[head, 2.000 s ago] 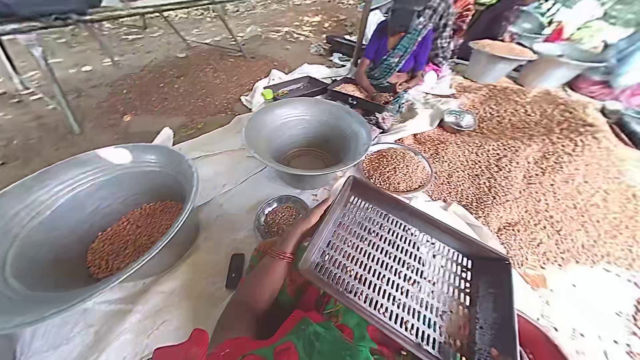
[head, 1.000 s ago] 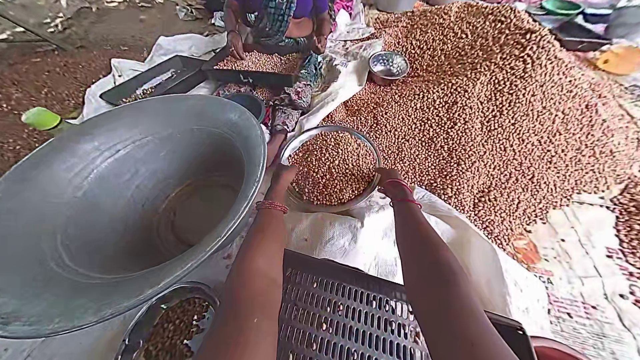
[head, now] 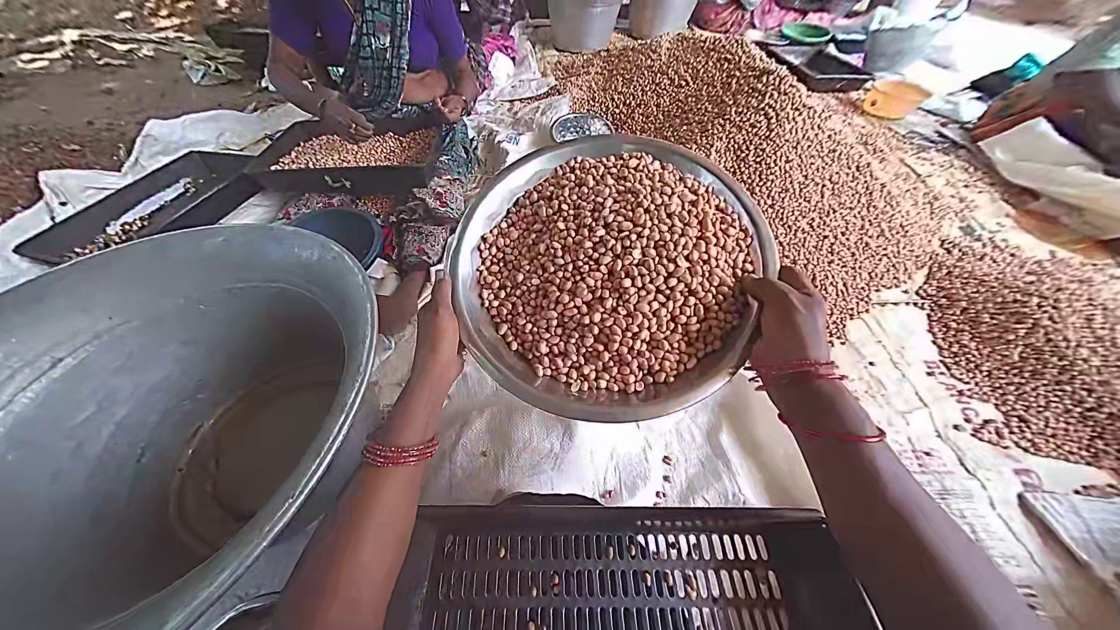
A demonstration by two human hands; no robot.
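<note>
My left hand (head: pixel 440 331) and my right hand (head: pixel 787 319) grip opposite sides of a round steel basin (head: pixel 604 404), its rim between fingers and thumbs. Peanut kernels (head: pixel 617 271) are heaped in the basin, which is held above the white sheet and tips a little toward me. Nearer my body lies a dark slotted sieve tray (head: pixel 604 582), with a few kernels caught in its slots. A large aluminium tub (head: pixel 350 350) stands left of my left forearm; the part of its inside that shows holds no kernels.
A big heap of kernels (head: pixel 840 201) spreads over the sheet behind and right of the basin. Across from me sits a person (head: pixel 376 52) with both hands at a black tray of kernels (head: pixel 350 179). A blue bowl (head: pixel 341 234) and a small steel bowl (head: pixel 581 127) stand nearby. Another person's hand (head: pixel 1024 105) is far right.
One second ago the basin was lower, beside the heap, with both my hands at its rim; now it is raised. Two seconds ago my left hand held the sieve tray, which now lies near my body.
</note>
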